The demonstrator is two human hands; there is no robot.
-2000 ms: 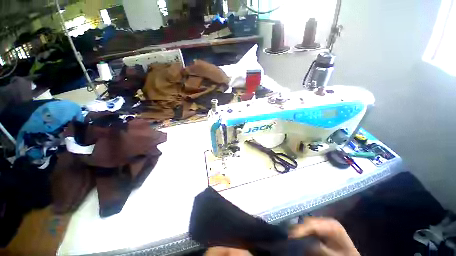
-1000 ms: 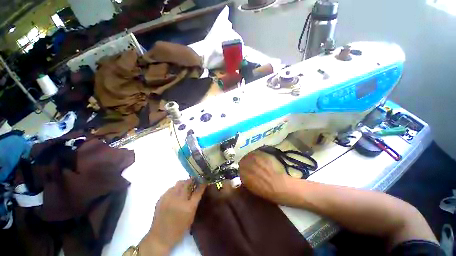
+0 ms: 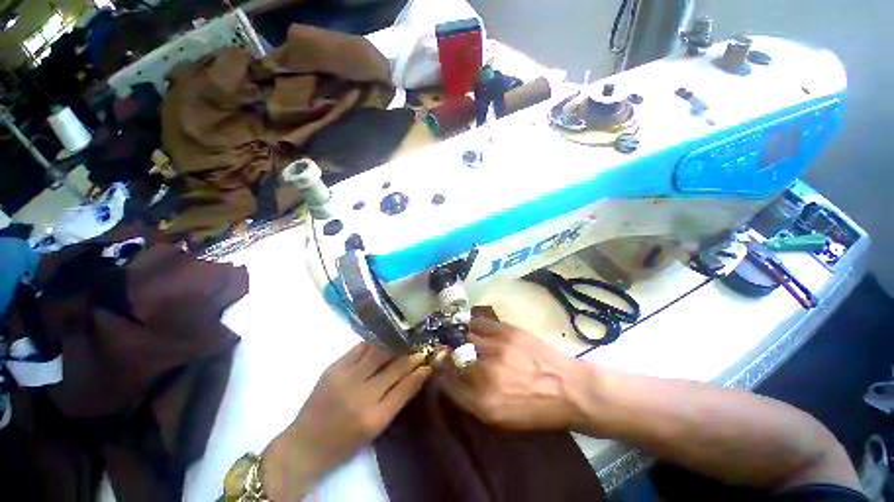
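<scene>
A dark brown fabric piece (image 3: 480,456) runs from under the needle area of the white and blue sewing machine (image 3: 588,211) down over the table's front edge. My left hand (image 3: 358,397) presses on its left side, fingertips close to the presser foot. My right hand (image 3: 510,377) lies on its right side, fingers bent beside the presser foot. Both hands hold the fabric down. The needle and foot are mostly hidden by the fingers and the machine head. A small strip of the brown fabric shows behind my right fingers.
Black-handled scissors (image 3: 593,306) lie under the machine arm. Brown panels (image 3: 147,343) are piled at left. A tan-brown heap (image 3: 245,118) and red thread cone (image 3: 459,61) are behind. A black disc (image 3: 750,275) and green-handled tool (image 3: 796,241) are at right.
The view has moved closer to the machine. Two seconds ago my hands held dark fabric off the front edge; now it is under the machine head. My right hand has come nearer since one second ago.
</scene>
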